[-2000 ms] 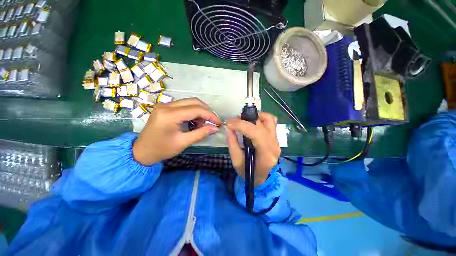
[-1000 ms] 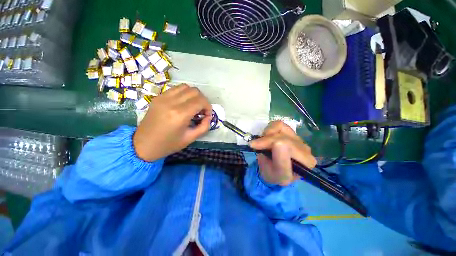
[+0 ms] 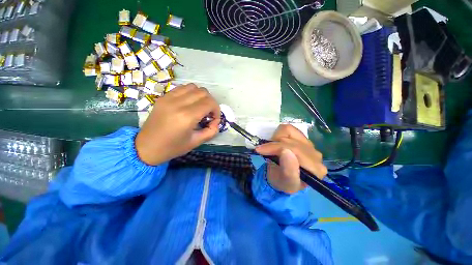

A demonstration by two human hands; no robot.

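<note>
My left hand (image 3: 180,120) is closed on a round circuit board (image 3: 222,123), a small dark blue-purple ring at the fingertips. The fingers hide part of it. A second dark round piece shows between the fingers. My right hand (image 3: 294,159) holds the soldering iron (image 3: 331,192) like a pen. Its silver barrel points left and its tip is at the circuit board; contact cannot be told. A white round disc (image 3: 226,111) lies on the work mat (image 3: 243,83) just behind the board.
Loose battery cells (image 3: 129,64) lie behind my left hand. A blister tray (image 3: 36,41) is far left. The fume fan (image 3: 252,20), tip cleaner pot (image 3: 325,47), tweezers (image 3: 309,106) and blue soldering station (image 3: 364,77) stand behind and right. A person's blue sleeve (image 3: 458,150) is at right.
The iron has swung from upright in my right hand to pointing left, its tip now at the board. My right hand moved right, away from my left. Little changed in the last second.
</note>
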